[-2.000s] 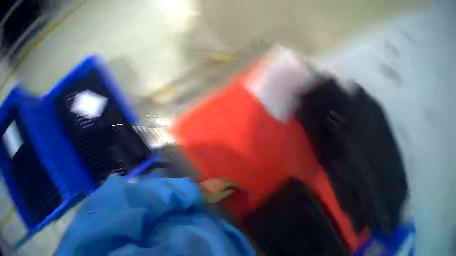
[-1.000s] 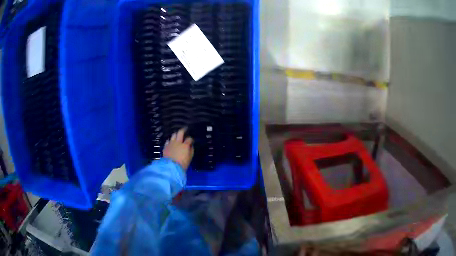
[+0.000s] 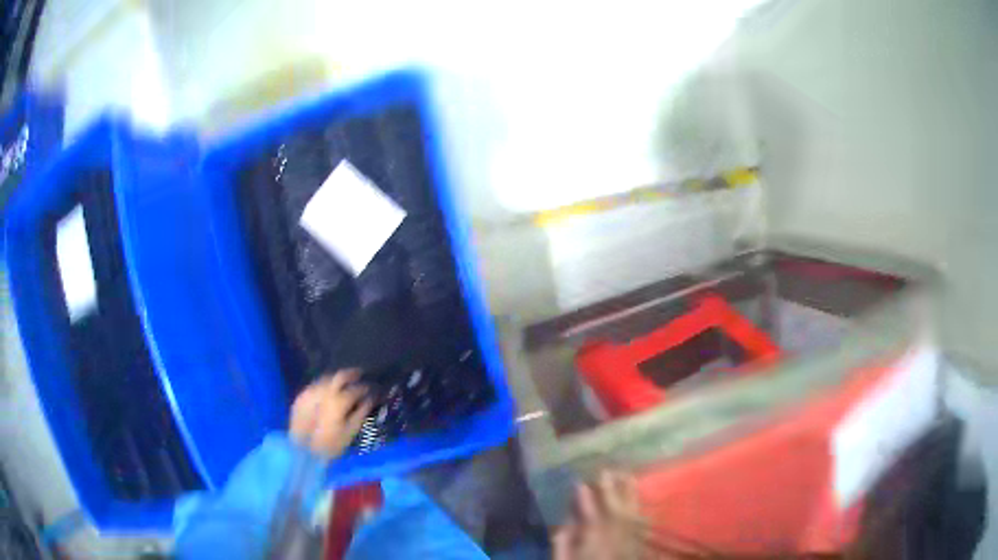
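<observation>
A large blue bin [image 3: 473,317] holds dense rows of black units [image 3: 438,246], with a white slip [image 3: 352,217] lying on them. My left hand [image 3: 328,413], in a blue sleeve, is over the bin's near left part, fingers against the dark units. Blur hides whether it grips one. My right hand [image 3: 600,520] is at the bottom edge of the picture, partly cut off and blurred, beside the near corner of the bench. Whether it holds anything cannot be told.
A second blue bin [image 3: 181,361] with black units and a white slip stands at left. A red stool [image 3: 684,356] sits beyond the bench edge. The red mat [image 3: 755,481] with a white sheet [image 3: 889,432] and a dark stack [image 3: 947,481] are at lower right.
The view has swung and tilted, bringing more of the bench and red mat in at right. My right hand has come into view. My left hand is still at the bin's near part.
</observation>
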